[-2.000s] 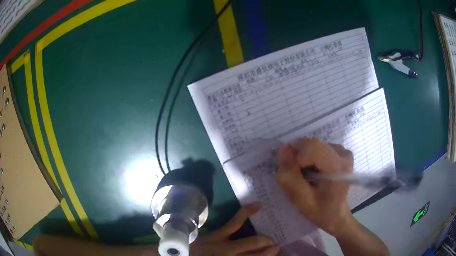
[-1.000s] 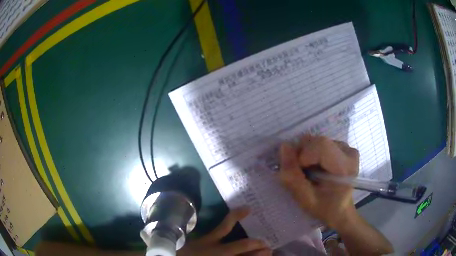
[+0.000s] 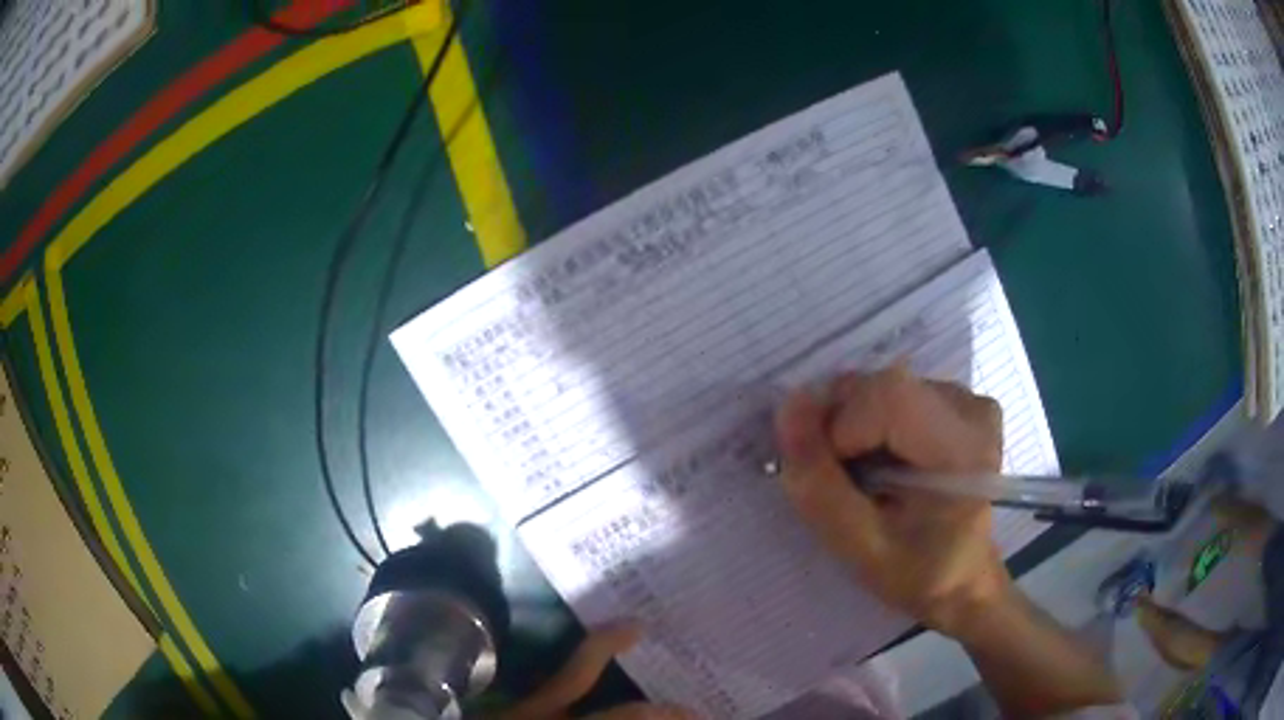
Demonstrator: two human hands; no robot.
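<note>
Two overlapping record forms with ruled tables, an upper one (image 3: 704, 296) and a lower one (image 3: 676, 563), lie on the green mat. My right hand (image 3: 894, 492) is closed around a clear-barrelled gel pen (image 3: 986, 487) over the lower form. The pen's dark cap end points right and its tip is near the form, though contact cannot be told. My left hand (image 3: 592, 682) is at the bottom edge of the picture, partly cut off, with a finger at the lower form's left edge.
A shiny metal cylinder (image 3: 423, 647) with a black base stands at lower left, with a black cable (image 3: 327, 338) behind it. Alligator clip leads (image 3: 1035, 158) lie at upper right. A tan board (image 3: 64, 549) is far left, a white tray (image 3: 1225, 183) far right. Another person's hand (image 3: 1180, 630) shows at lower right.
The forms, cylinder and cable have shifted left in the picture as the view moved. My right hand stays on the lower form with the pen. Another person's hand has appeared at lower right.
</note>
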